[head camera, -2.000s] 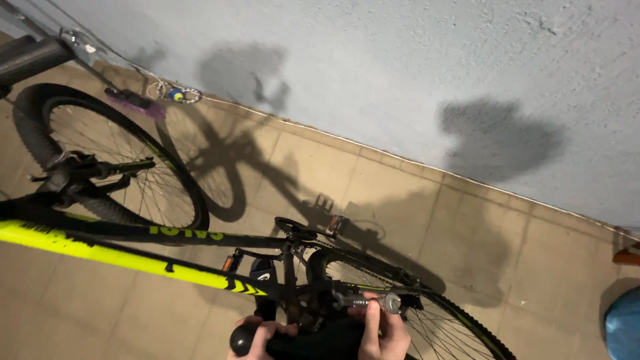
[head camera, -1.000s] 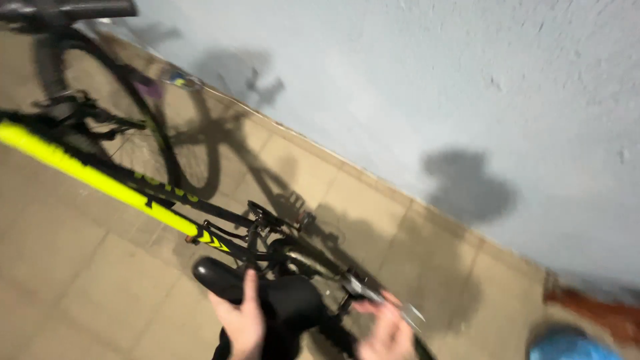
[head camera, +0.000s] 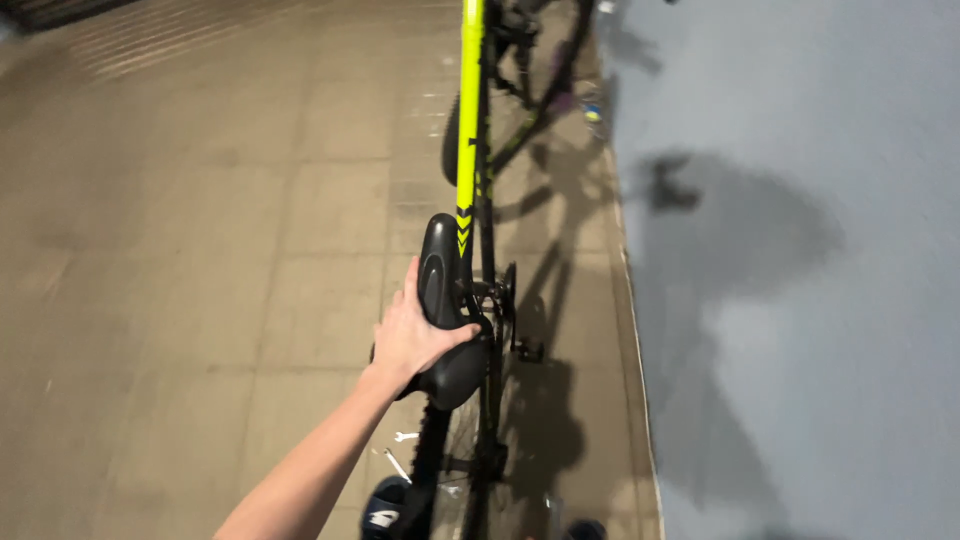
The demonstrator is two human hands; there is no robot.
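My left hand (head camera: pixel 420 334) grips the black bicycle saddle (head camera: pixel 459 375) from its left side, the thumb laid across the top and the fingers along the edge. Ahead of the saddle runs the bicycle's yellow and black top tube (head camera: pixel 469 112). Below and to the right of it are the chainring (head camera: pixel 511 296) and a pedal (head camera: pixel 531 351). The rear tyre (head camera: pixel 431 442) stretches back toward the bottom edge. Of my right hand no clear part shows; only a tiny skin-coloured patch is at the bottom edge.
Two metal wrenches, one open-ended (head camera: pixel 406 436) and one beside it (head camera: pixel 397 465), lie on the tiled floor left of the rear tyre. A dark slipper (head camera: pixel 384 510) is near them. The blue-grey wall (head camera: pixel 787 337) rises close on the right, with shadows on it.
The view has swung strongly. My left hand remains on the saddle, its fingers now along the left side. My right hand, earlier by the rear of the bicycle with a metal object, has left clear view.
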